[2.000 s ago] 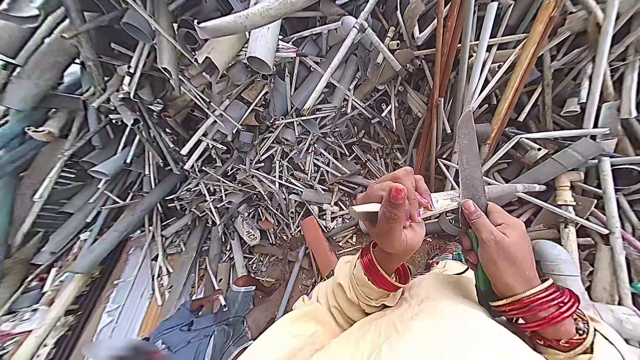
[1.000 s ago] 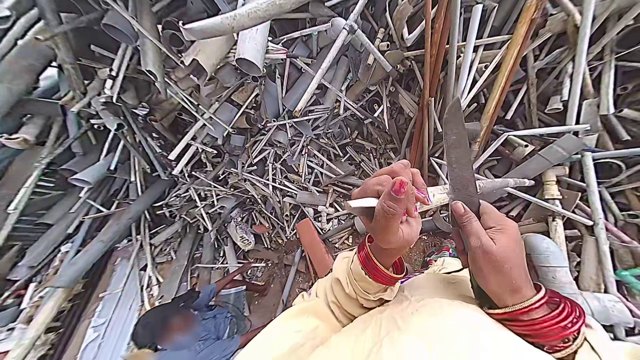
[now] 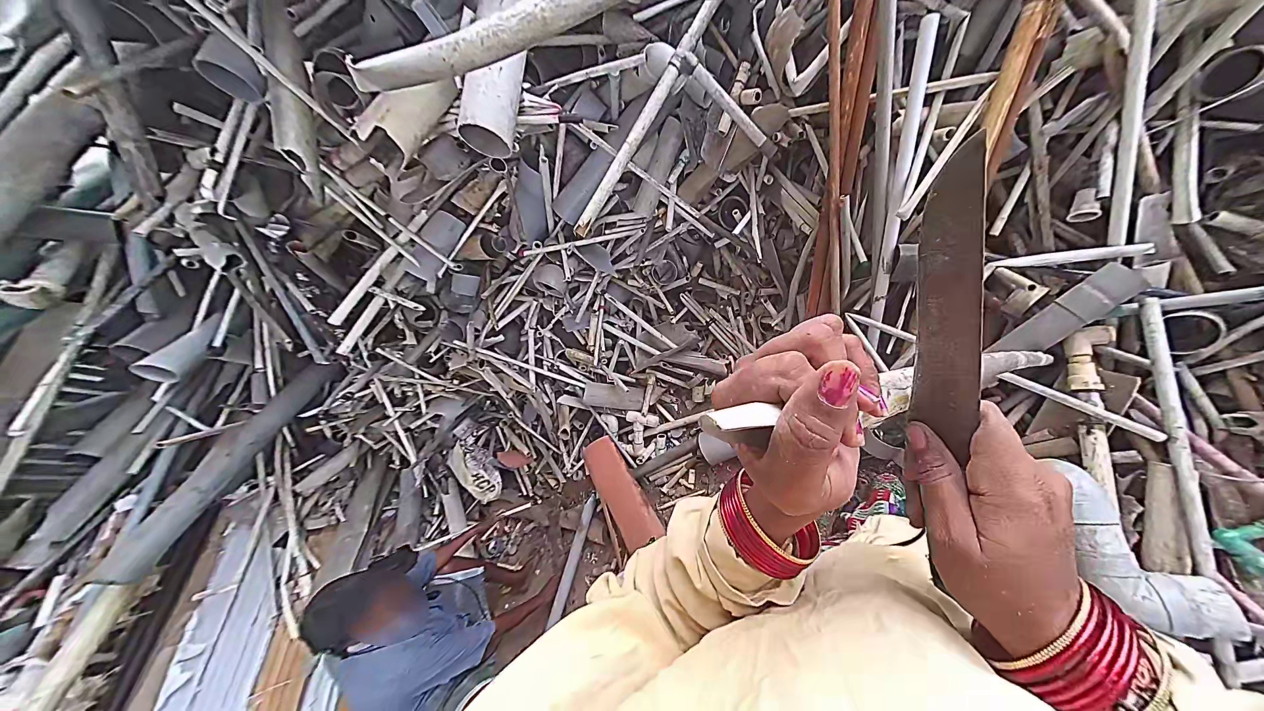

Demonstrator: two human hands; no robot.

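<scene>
My left hand (image 3: 805, 425) is closed around a whitish length of plastic pipe (image 3: 746, 420), whose cut end sticks out to the left of my fingers. The pipe runs on to the right, behind a broad, dark metal blade (image 3: 950, 306). My right hand (image 3: 997, 523) grips this large knife low down, thumb against the flat of the blade, with the tip pointing up. Its handle is hidden in my palm. Whether the blade touches the pipe I cannot tell. Red bangles circle both wrists.
Scrap pipes and broken pieces (image 3: 553, 296) are heaped all around. A reddish-brown pipe piece (image 3: 622, 489) lies near my left sleeve, and a grey pipe elbow (image 3: 1116, 553) beside my right hand. Another person (image 3: 405, 622) in blue is at the lower left. Brown rods (image 3: 839, 158) stand ahead.
The knife in my right hand stands more upright than two seconds ago. The other person's head has come into view at the lower left. My left hand keeps its hold on the pipe.
</scene>
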